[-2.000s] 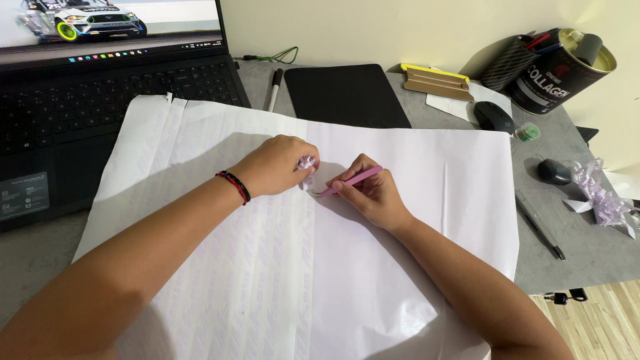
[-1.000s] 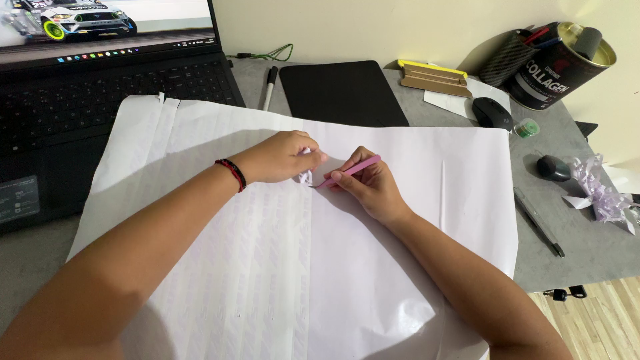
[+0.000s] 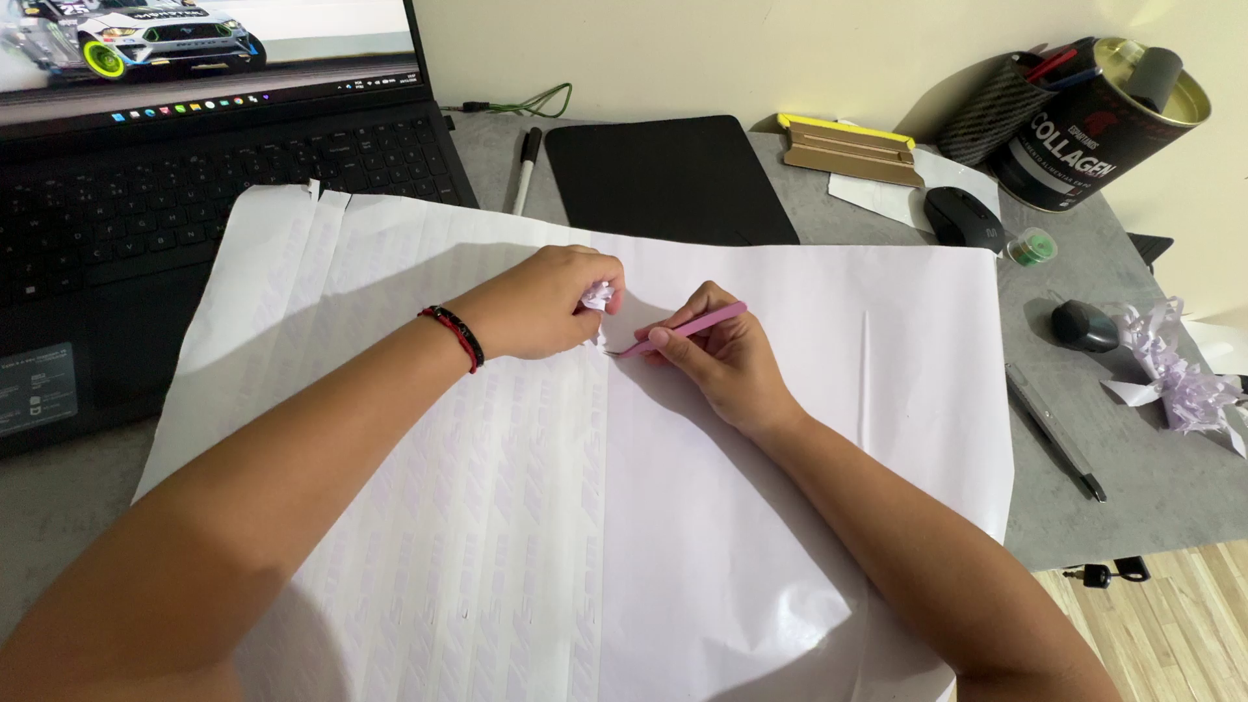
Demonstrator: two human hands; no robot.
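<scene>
A large white vinyl sheet (image 3: pixel 731 487) with rows of faint cut lettering on its left part covers the desk before me. My left hand (image 3: pixel 556 302) rests over its upper middle, fingers closed on a small crumpled bunch of pale lilac scraps (image 3: pixel 597 295). Pink tweezers (image 3: pixel 697 322) with a bent fine tip are held in my right hand (image 3: pixel 717 356). Their tip is at the sheet, just right of my left hand, near the upper end of a lettered column. Whether the tip grips anything cannot be told.
A laptop (image 3: pixel 224 156) stands at the left, a black mouse pad (image 3: pixel 673 180) and a marker (image 3: pixel 526 171) behind the sheet. To the right lie a computer mouse (image 3: pixel 963 218), a craft knife or pen (image 3: pixel 1055 429) and curled lilac scraps (image 3: pixel 1180 380). A collagen tin (image 3: pixel 1092 127) stands behind.
My left fingers have shifted about the scraps, which show between them now. The tweezers stay in my right hand, beside my left hand.
</scene>
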